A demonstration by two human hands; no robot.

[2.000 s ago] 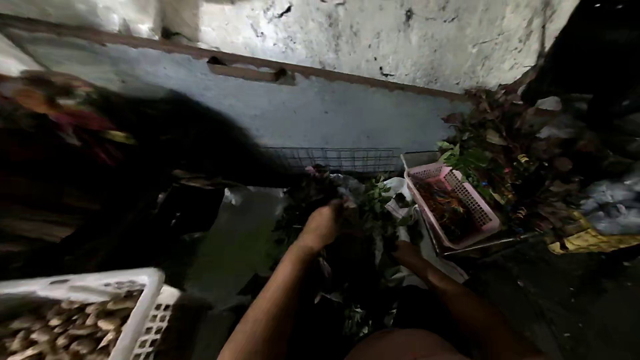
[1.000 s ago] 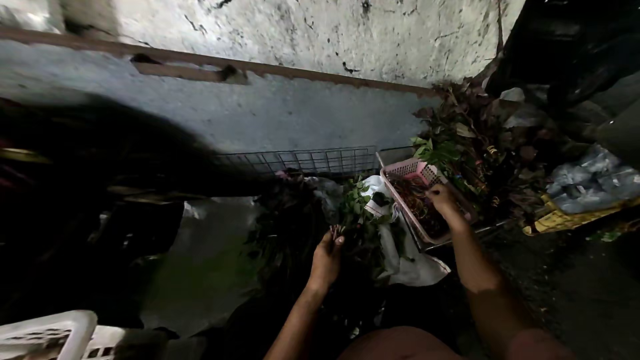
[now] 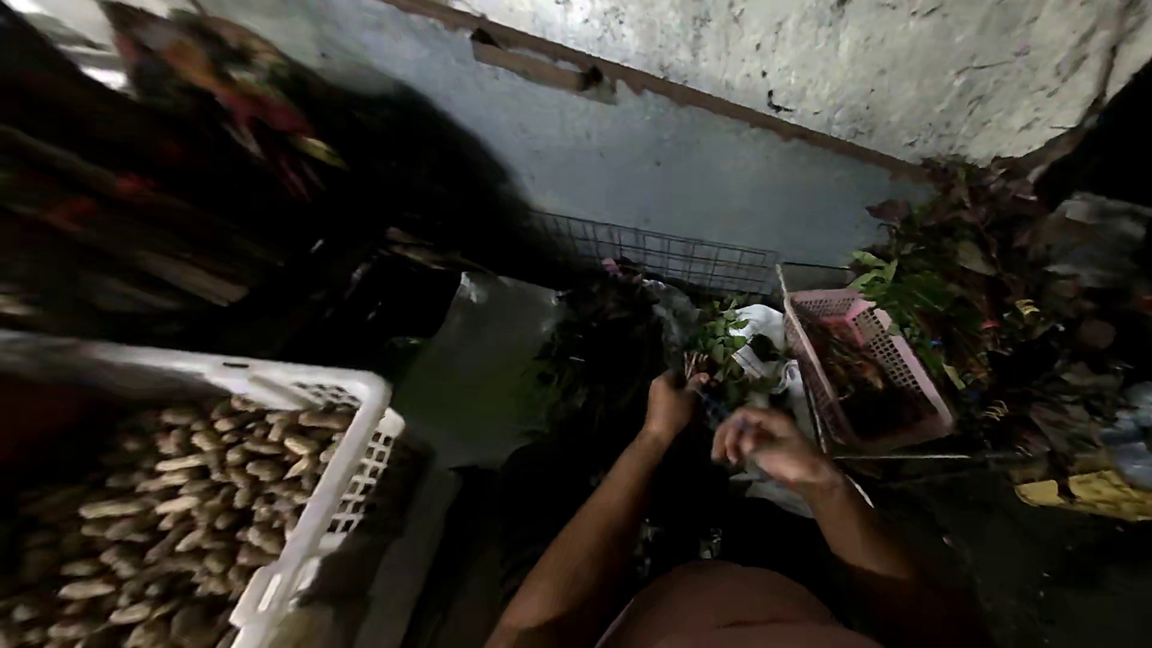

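My left hand (image 3: 670, 405) is closed around a small bunch of stems (image 3: 695, 364), whose pale ends stick up above the fist. Just to its right is my right hand (image 3: 765, 445), blurred, with its fingers curled; whether it holds anything cannot be made out. Dark leafy greens (image 3: 598, 360) lie beyond and left of my left hand. Green leaves (image 3: 717, 337) and a white plastic bag (image 3: 760, 324) are beyond the hands. A pink plastic basket (image 3: 927, 391) with reddish-brown contents stands to the right of my right hand.
A white plastic crate (image 3: 346, 459) of peanuts in shells (image 3: 211, 477) is at lower left. A wire rack (image 3: 666, 256) stands against the painted wall (image 3: 684, 162). Leafy bunches (image 3: 972, 270) crowd the right, above a yellow crate (image 3: 1089, 495).
My right hand was at the pink basket one second ago and has moved left, close to my left hand. The view has swung left, bringing more of the peanut crate into sight.
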